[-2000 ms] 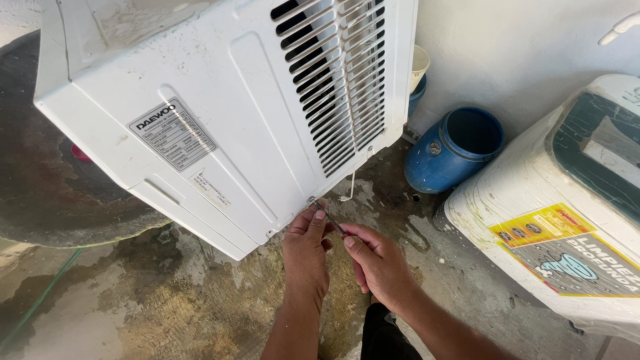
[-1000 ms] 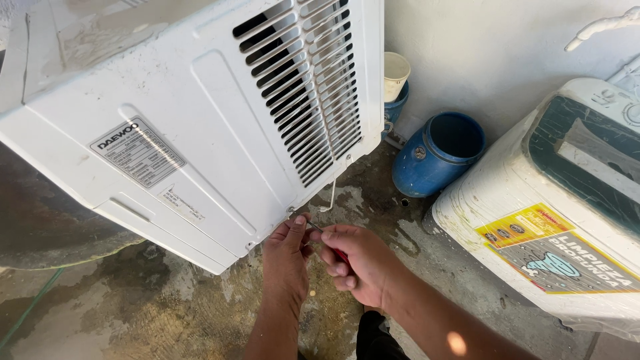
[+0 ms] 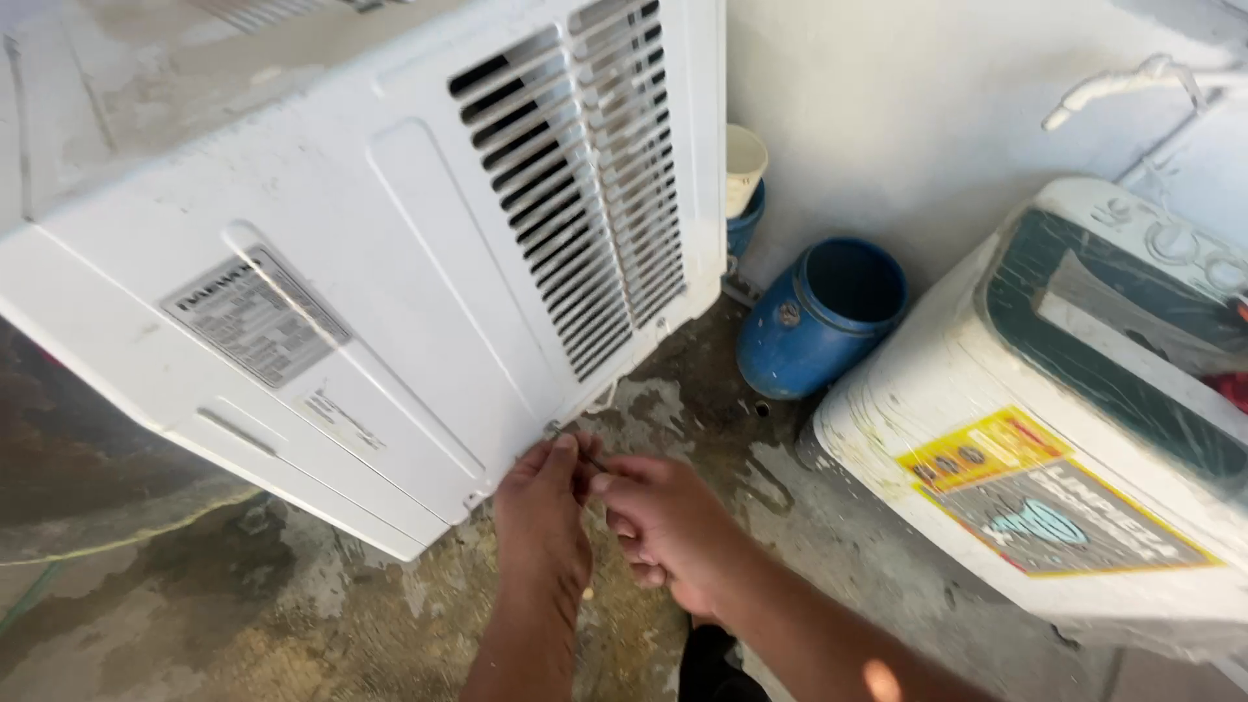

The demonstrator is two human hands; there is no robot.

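Observation:
A white metal air conditioner casing (image 3: 390,253) with a vent grille (image 3: 585,185) and a printed plate (image 3: 255,314) fills the upper left of the head view. At its lower edge, beside a small metal tab, my left hand (image 3: 548,487) has thumb and fingers pinched together at the edge; what lies between them is hidden. Just right of it, my right hand (image 3: 663,522) is closed around a thin dark tool, probably a screwdriver, whose shaft points at the left fingertips. Most of the tool is covered by the fingers.
A blue plastic drum (image 3: 814,331) stands by the wall, with a cream cup (image 3: 744,171) on another blue container behind. At the right is a white washing machine (image 3: 907,409) with a dark green top. A curved rim (image 3: 146,522) lies at the left. The concrete floor (image 3: 370,634) has wet patches.
The view has shifted, and the casing appears farther left than two seconds ago. My hands remain at its lower edge, with the right hand turned and its fingers curled more around the tool.

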